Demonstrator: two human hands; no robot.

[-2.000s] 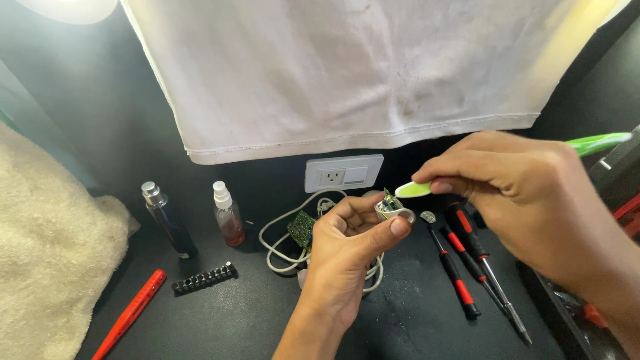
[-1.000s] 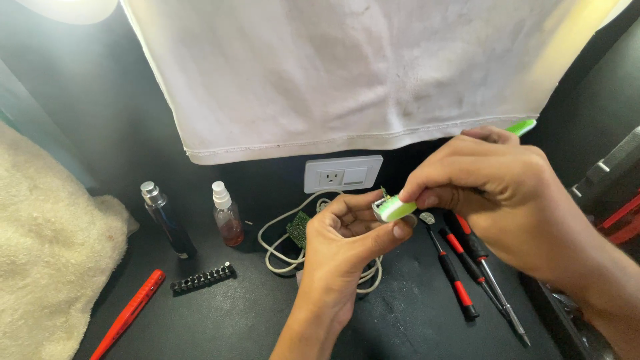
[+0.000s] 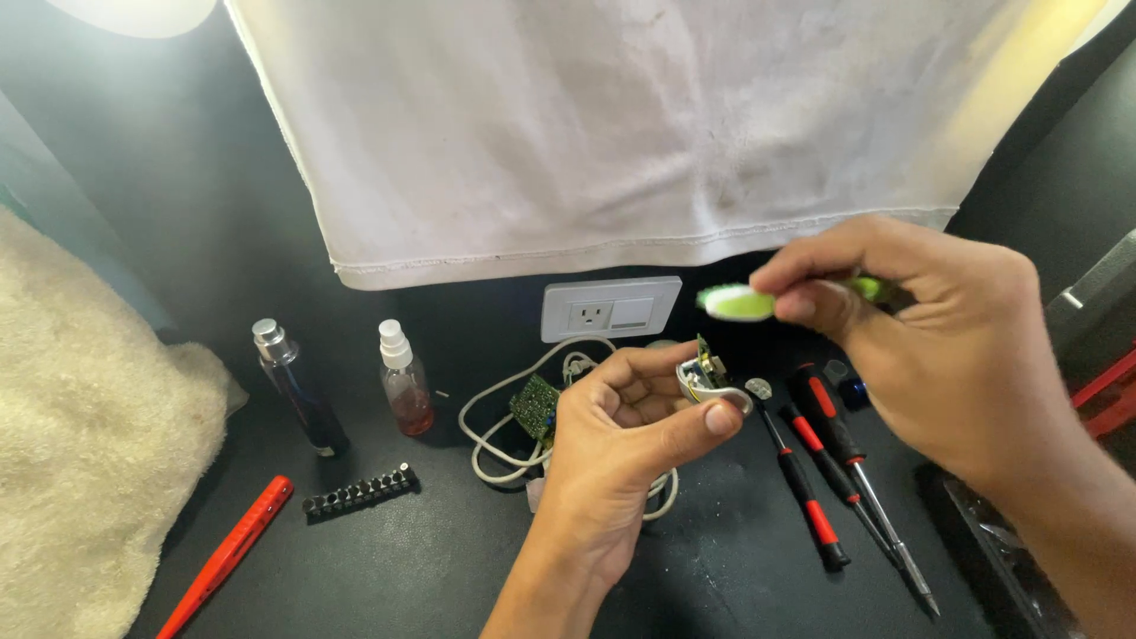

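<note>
My left hand [image 3: 635, 426] holds a small white plastic housing [image 3: 737, 399] between thumb and fingers, with a small circuit board [image 3: 707, 362] standing up out of it. Above and to the right, my right hand [image 3: 905, 311] grips a green and white toothbrush [image 3: 741, 303] near its head, which is apart from the housing. Behind my left hand, a green circuit board [image 3: 534, 408] lies among loops of a pale cable [image 3: 479, 444]. My palm and fingers hide part of the cable and the housing's underside.
Several red-and-black screwdrivers [image 3: 825, 466] lie on the right. To the left are a spray bottle of reddish liquid [image 3: 406, 382], a dark metallic-topped bottle [image 3: 302, 390], a bit holder [image 3: 359, 493], a red tool [image 3: 231, 555] and fluffy cloth [image 3: 89, 426]. A wall outlet [image 3: 611, 309] is behind.
The toothbrush head was at the housing one second ago; my right hand has since lifted it up and away. My left hand still holds the housing in about the same place.
</note>
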